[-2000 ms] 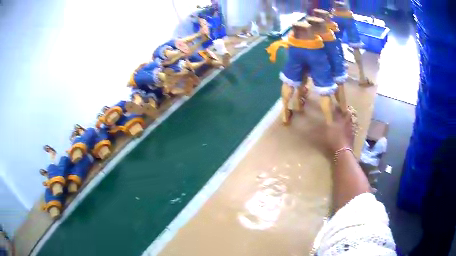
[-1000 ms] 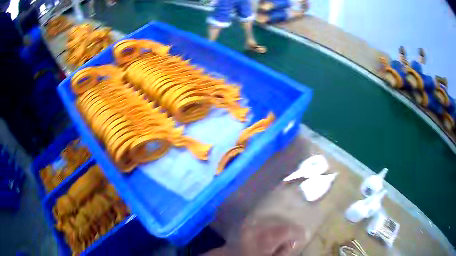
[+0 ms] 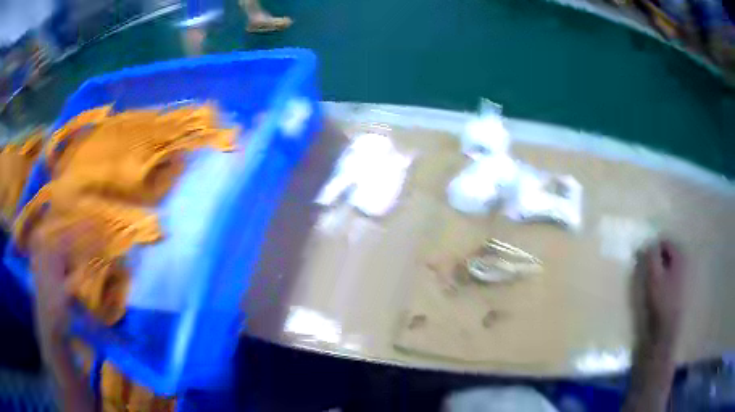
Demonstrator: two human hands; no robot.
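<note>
A blue crate [image 3: 278, 173] holds orange sashes [image 3: 133, 157] over a white liner [image 3: 193, 217] at the left. My left hand [image 3: 55, 269] is blurred at the crate's left side, against the sashes; whether it grips one cannot be told. My right hand [image 3: 662, 269] is above the bench at the right, blurred, with fingers curled; nothing shows clearly in it. A small whitish dish [image 3: 493, 269] with thin sticks sits on a brown stained board [image 3: 451, 322] between my hands.
White bottles [image 3: 483, 173] and a white packet [image 3: 556, 199] lie behind the dish. More white bottles [image 3: 367, 175] lie beside the crate. A green conveyor [image 3: 451, 60] runs along the far side. Figure legs [image 3: 262, 18] show at the top left. Another crate with orange sashes [image 3: 121, 394] is below.
The view has swung from the standing figures to the crate, then towards the dish and board. My left hand now shows at the sashes and my right hand at the right.
</note>
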